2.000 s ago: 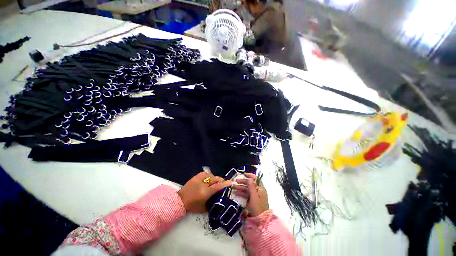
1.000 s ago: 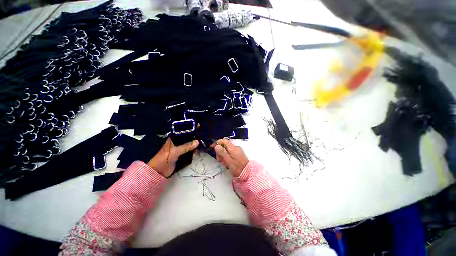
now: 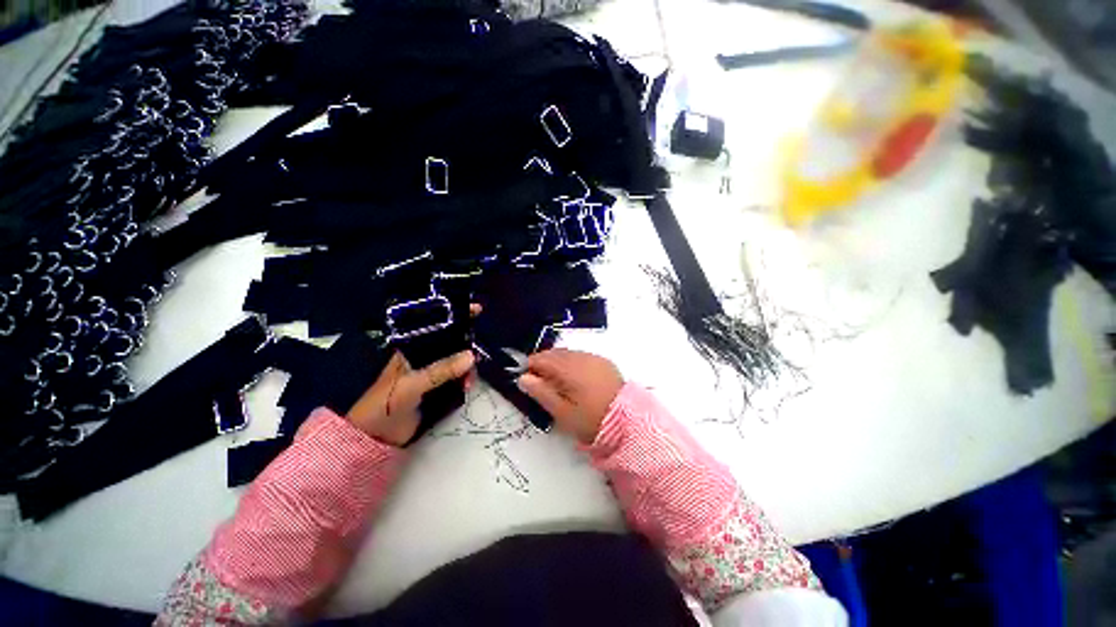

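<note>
My left hand (image 3: 410, 394) holds a black strap (image 3: 443, 343) between thumb and fingers, at the front edge of the large pile of black straps (image 3: 404, 233). A pale rectangular ring (image 3: 420, 319) lies just above this hand. My right hand (image 3: 573, 390) is closed on small silvery snips (image 3: 515, 361), whose tip points at the strap end between the hands. The snips' rear part is hidden in my fingers. Loose dark threads (image 3: 499, 456) lie on the white table below the hands.
A second strap pile with rounded pale rings (image 3: 61, 282) lies at left. A lone black strap (image 3: 688, 263) ends in tangled threads (image 3: 734, 349). A black box-like object (image 3: 698, 135), a blurred yellow item with red patch (image 3: 875, 129) and dark fabric pieces (image 3: 1022, 288) lie right on the white table (image 3: 857, 453).
The view has tilted down and closer since two seconds ago, and the fan has left it. The cluster of ringed ends between my hands is gone. The snips' tip now shows at my right fingers.
</note>
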